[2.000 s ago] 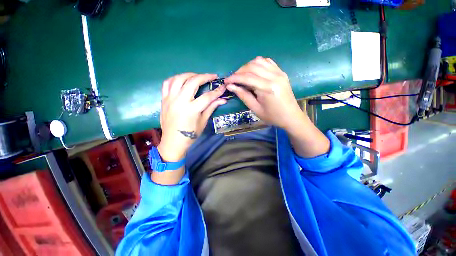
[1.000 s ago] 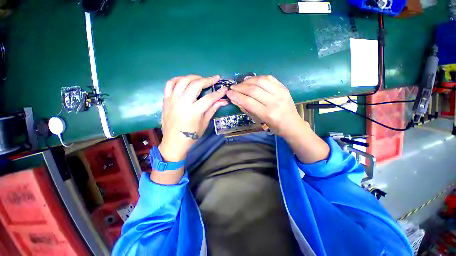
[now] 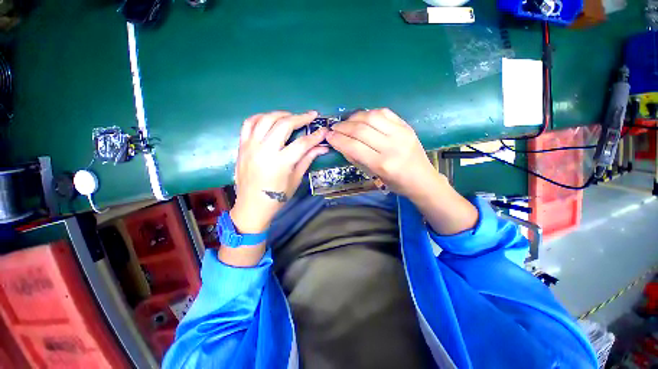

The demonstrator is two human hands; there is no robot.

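Observation:
A small dark watch case [image 3: 322, 125] with a bright rim is held between both hands, just above the near part of the green mat. My left hand [image 3: 278, 148] grips its left side with thumb and fingers. My right hand [image 3: 379, 144] has thumb and fingertips at its right side. A dark piece shows behind my right fingers, mostly hidden. The fingers cover much of the case, so its inner parts cannot be told. A narrow pale tray [image 3: 339, 179] of tiny parts lies at the bench edge just below the hands.
Green mat [image 3: 216, 65] with a white strip [image 3: 137, 79] at left. A spool [image 3: 16, 194] and a white disc [image 3: 85, 181] are far left. A knife-like tool [image 3: 436, 15], clear film [image 3: 477, 54], white paper [image 3: 522, 92] and blue bin [image 3: 552, 9] are right. A corded grey tool [image 3: 613, 126] hangs far right.
The camera view has shifted slightly, showing more of the bench's back. My right hand has moved slightly, and a dark piece has come into view behind its fingers. Both hands stay on the case.

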